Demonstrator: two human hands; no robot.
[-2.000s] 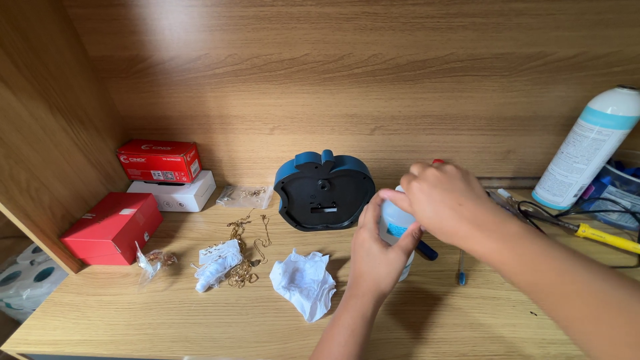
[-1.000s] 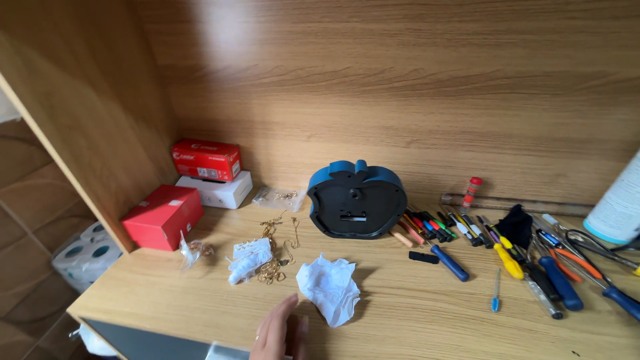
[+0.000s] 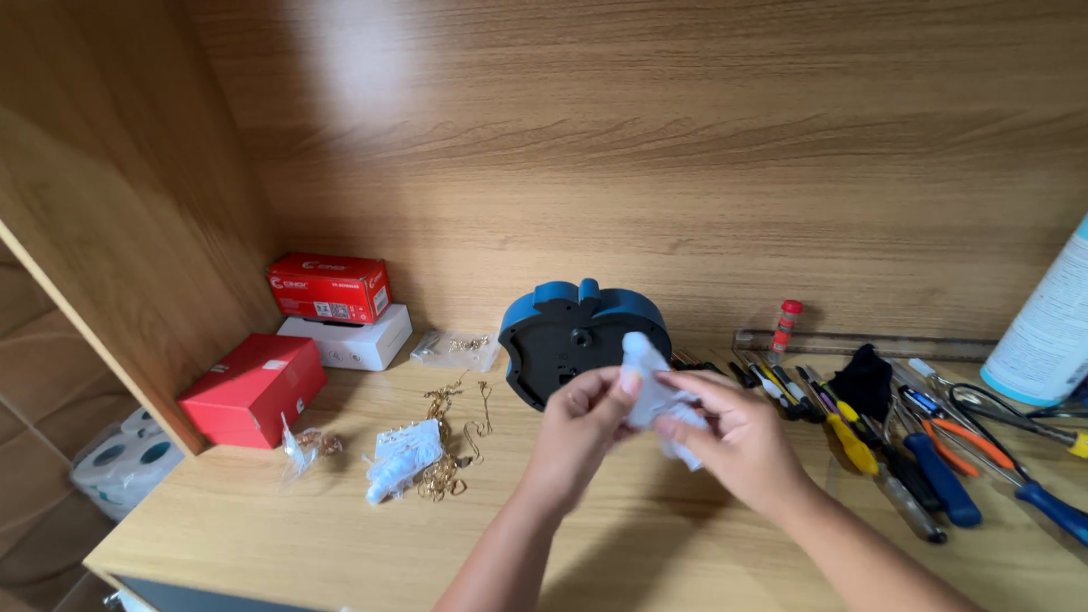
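Both hands are raised over the wooden desk, pinching a crumpled white tissue or cloth (image 3: 650,391) between them. My left hand (image 3: 582,425) grips its left side, and my right hand (image 3: 735,433) grips its lower right part. Partly hidden behind them stands a blue and black apple-shaped device (image 3: 544,340). To the left of the hands lie gold-coloured chains (image 3: 442,476) beside a white bundle in clear plastic (image 3: 408,455).
On the left are a red box (image 3: 255,391), another red box (image 3: 327,289) on a white box (image 3: 365,340), and small plastic bags (image 3: 455,350). Screwdrivers (image 3: 943,480), pliers (image 3: 977,446), a red-capped tube (image 3: 785,327) and a spray can (image 3: 1041,323) are on the right.
The crumpled white piece lay on the desk in both earlier frames; now both hands hold it up. The bottle held two seconds ago is out of view.
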